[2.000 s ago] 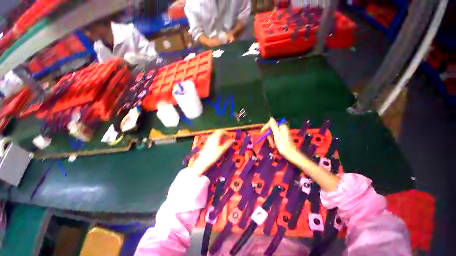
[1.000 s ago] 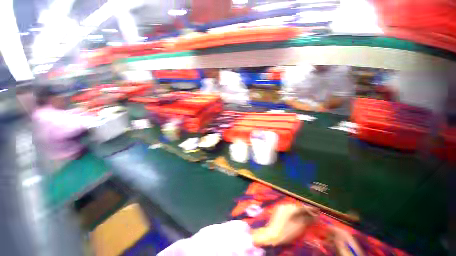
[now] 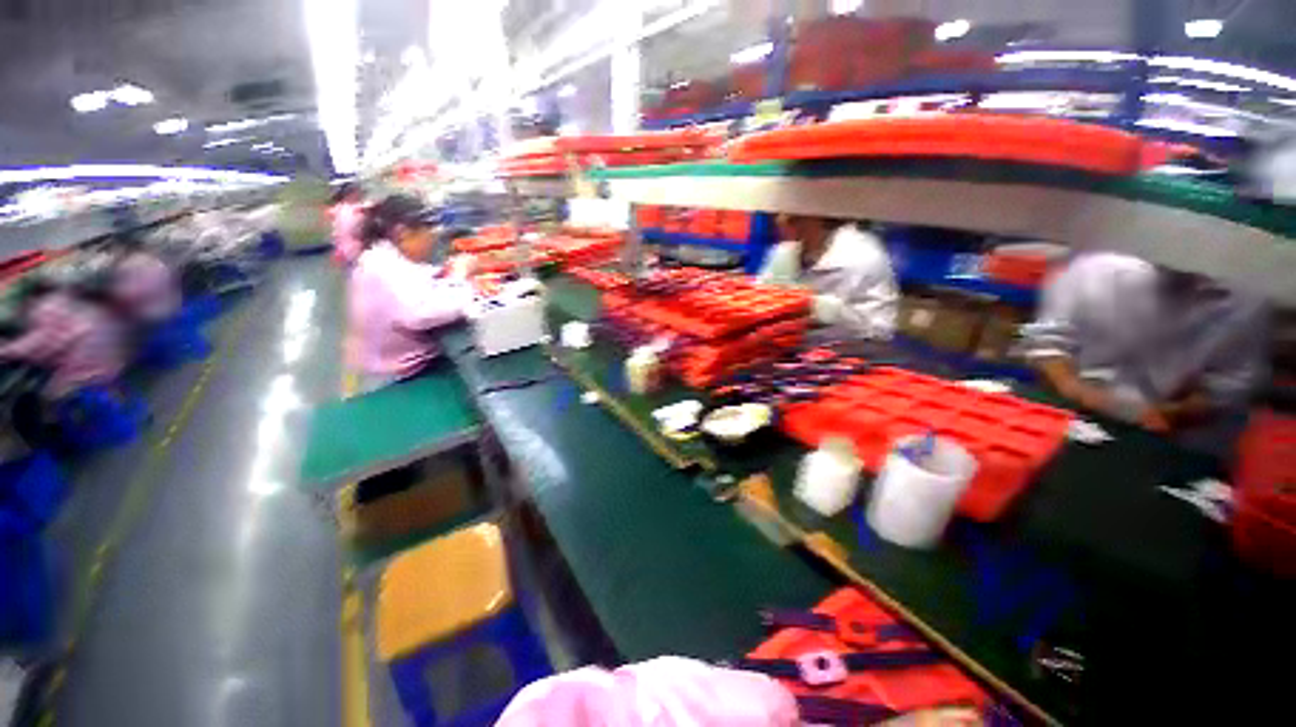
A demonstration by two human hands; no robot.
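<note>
The red watch tray [image 3: 910, 687] is cut off by the bottom edge. Dark-strapped watches lie across it; one bears a pale pink square tag [image 3: 822, 666]. My pink left sleeve [image 3: 647, 696] shows at the bottom edge, left of the tray. Only a small sliver of skin, probably my left hand [image 3: 917, 719], shows at the bottom edge; its fingers and anything in it are hidden. My right hand is out of the picture, and no blue tool shows in a hand.
A white cup [image 3: 921, 490] with blue sticks and a smaller white container [image 3: 829, 476] stand beyond the tray, before a red pocketed tray [image 3: 981, 426]. Blue sticks [image 3: 1012, 575] lie nearby. A yellow-topped stool [image 3: 445, 582] stands left of the bench [image 3: 668, 554]. Several people sit along the benches.
The view has swung up and left, showing the aisle and more people. The work tray has slid to the bottom edge. Both hands showed earlier; now my right hand is out of view.
</note>
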